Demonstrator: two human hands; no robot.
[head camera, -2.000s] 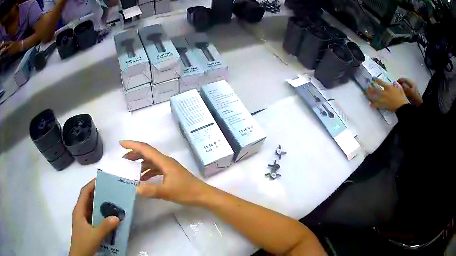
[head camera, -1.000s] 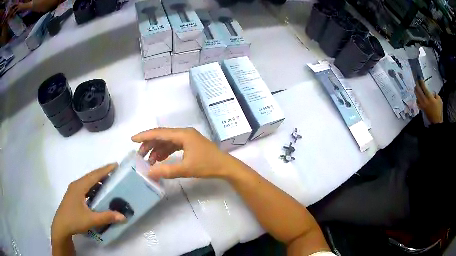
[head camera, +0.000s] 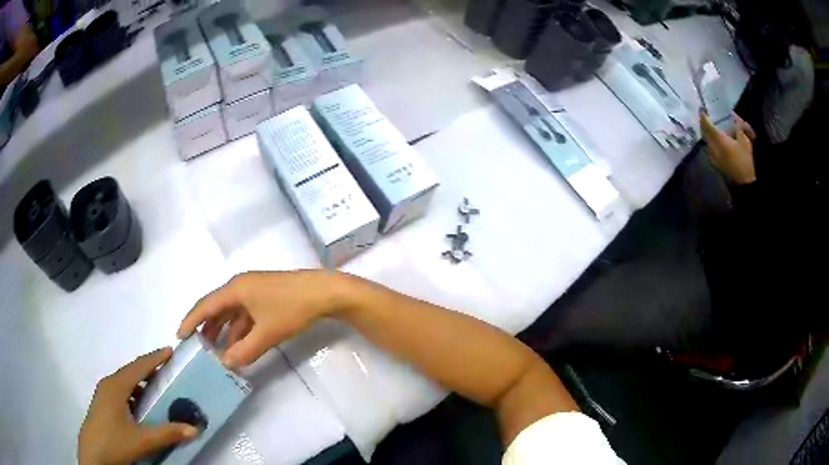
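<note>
A pale blue carton (head camera: 211, 396) with a dark product picture is at the lower left, tilted, its upper end under my right hand. My left hand (head camera: 123, 413) is closed around its lower part, thumb on the printed face. My right hand (head camera: 259, 313) has its fingers bent on the carton's upper end; the end panel is mostly hidden by the fingers. Two made-up cartons lie side by side, a nearer white-printed one (head camera: 314, 182) and another (head camera: 377, 159).
Stacked cartons (head camera: 195, 77) stand behind. Black cup bases are at left (head camera: 104, 222) and upper right (head camera: 559, 45). Small metallic clips (head camera: 457, 245) lie mid-table. A flat carton blank (head camera: 550, 136) lies at right. Beyond it, a co-worker's hand (head camera: 730, 150) holds a blank.
The view has shifted. The carton has gone from upright to tilted, and my right fingers have closed in onto its end. The co-worker's hand has lifted a blank.
</note>
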